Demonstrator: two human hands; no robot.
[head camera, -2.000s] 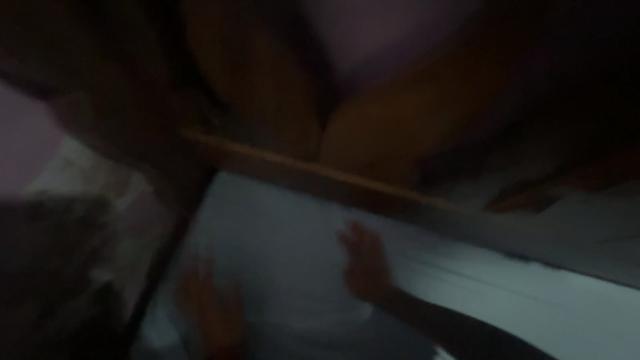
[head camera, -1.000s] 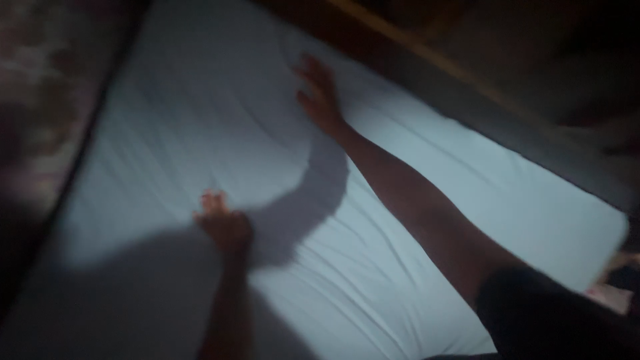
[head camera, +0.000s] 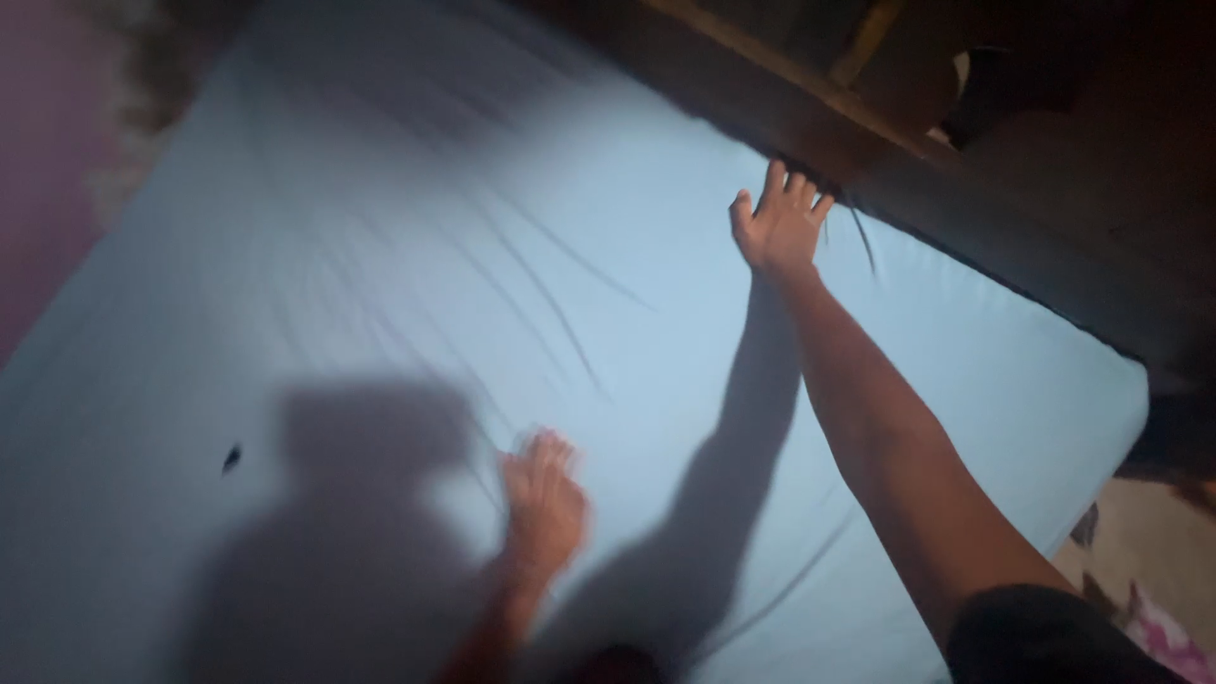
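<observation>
A light blue fitted sheet (head camera: 665, 380) covers a mattress, with creases running across it. My right hand (head camera: 781, 223) lies with fingers apart at the mattress's far edge, its fingertips against the dark side board of the bed. Lower and nearer the middle, my left hand (head camera: 546, 494) is over the sheet, blurred, its fingers partly bent and holding nothing visible. Whether it touches the cloth cannot be told. A small dark mark or object (head camera: 232, 459) shows on the sheet at the left.
A dark bed board (head camera: 931, 199) with a lighter wooden ledge runs along the far side. Beyond the mattress's right corner, patterned fabric (head camera: 1164, 632) lies low down. A purplish surface (head camera: 47, 161) is at the far left. Shadows fall over the sheet.
My right hand has moved to the sheet's edge by the board; a second ago it was on the sheet short of the board. The view has shifted over the bed.
</observation>
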